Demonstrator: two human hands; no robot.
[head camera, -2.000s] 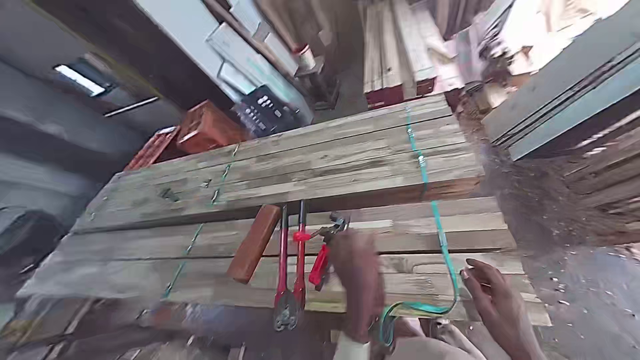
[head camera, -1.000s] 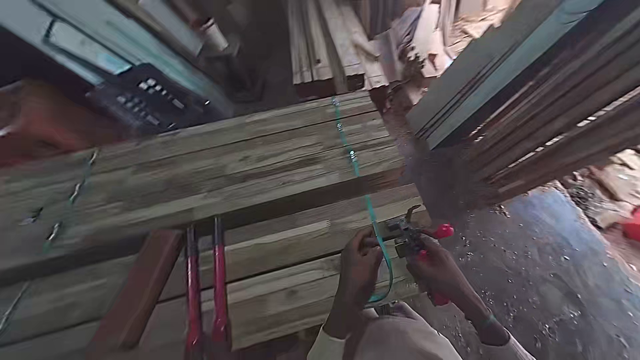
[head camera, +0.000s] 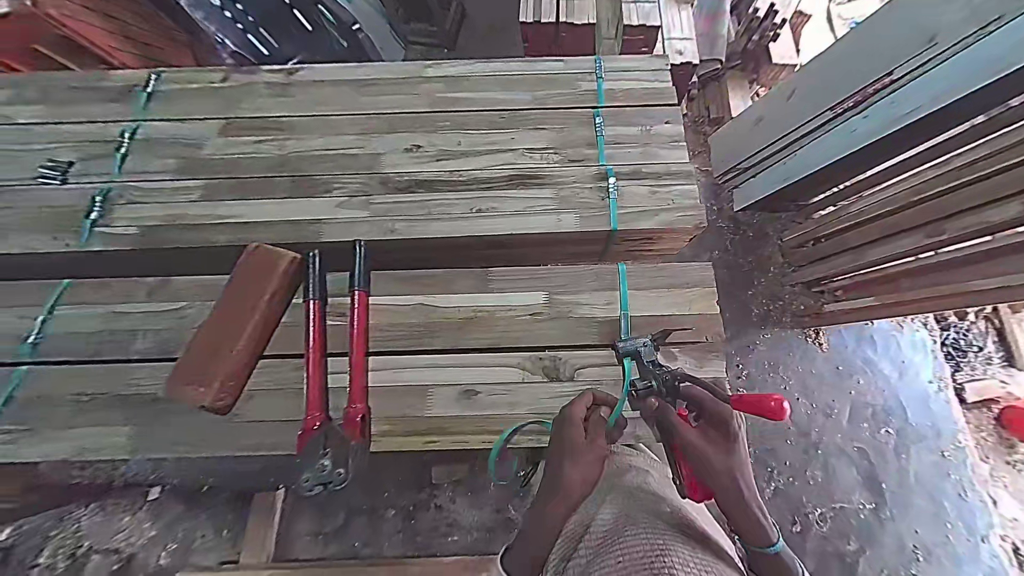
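Observation:
My right hand (head camera: 708, 436) grips a manual strapping tensioner (head camera: 652, 368) with red handles, which rests on the near bundle of wooden boards (head camera: 480, 400) close to its right end. Between the fingers of my left hand (head camera: 582, 448) is the loose end of a green plastic strap (head camera: 624, 300); the strap runs over the boards into the tensioner, and its tail curls left of my hand. A sealing tool (head camera: 336, 384) with two red, black-gripped handles lies on the boards to the left. Beside it is a reddish-brown block (head camera: 236, 328).
Behind lies a second board bundle (head camera: 360, 152) with green straps and metal seals. Several loose metal seals (head camera: 56, 171) sit on it at the left. A black crate (head camera: 280, 28) stands beyond. Long planks (head camera: 904, 216) lean at the right, above a concrete floor (head camera: 864, 448).
Two seconds ago my right hand was apart from the strap; now both hands are at the tensioner, which lay beside the red-handled tool then. The view has swung right and closer.

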